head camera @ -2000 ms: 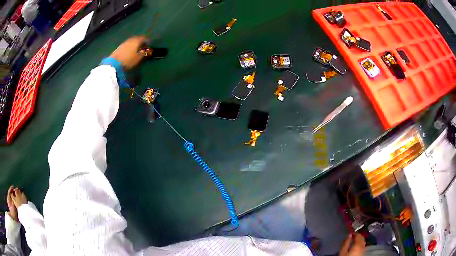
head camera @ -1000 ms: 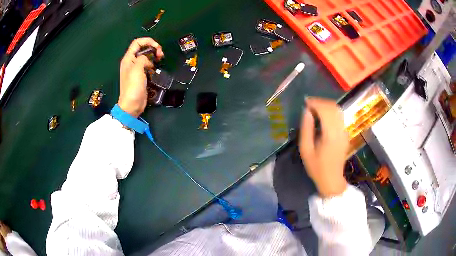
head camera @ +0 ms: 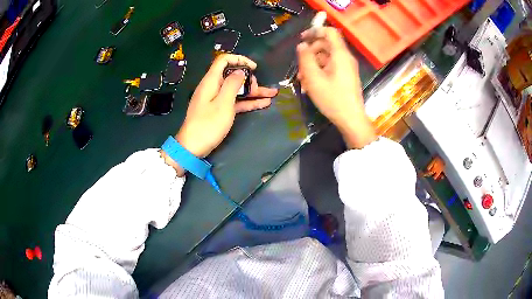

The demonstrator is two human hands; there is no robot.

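My left hand, with a blue wrist strap, holds a small dark square watch housing with a pale inside, thumb over it. My right hand is to the right of it, fingers curled around silver tweezers. The pale end of the tweezers sticks up above the hand and the tips point down toward the mat, near the left fingertips. The tweezers and housing are apart.
Loose housings, a black screen and flex cables lie on the green mat. A red-orange tray is at top right. A white machine and gold-yellow strips are at right. Red pieces lie at lower left.
My left hand has moved right with the housing. My right hand has come in, moved up and taken hold of the tweezers from the mat. The view has shifted right.
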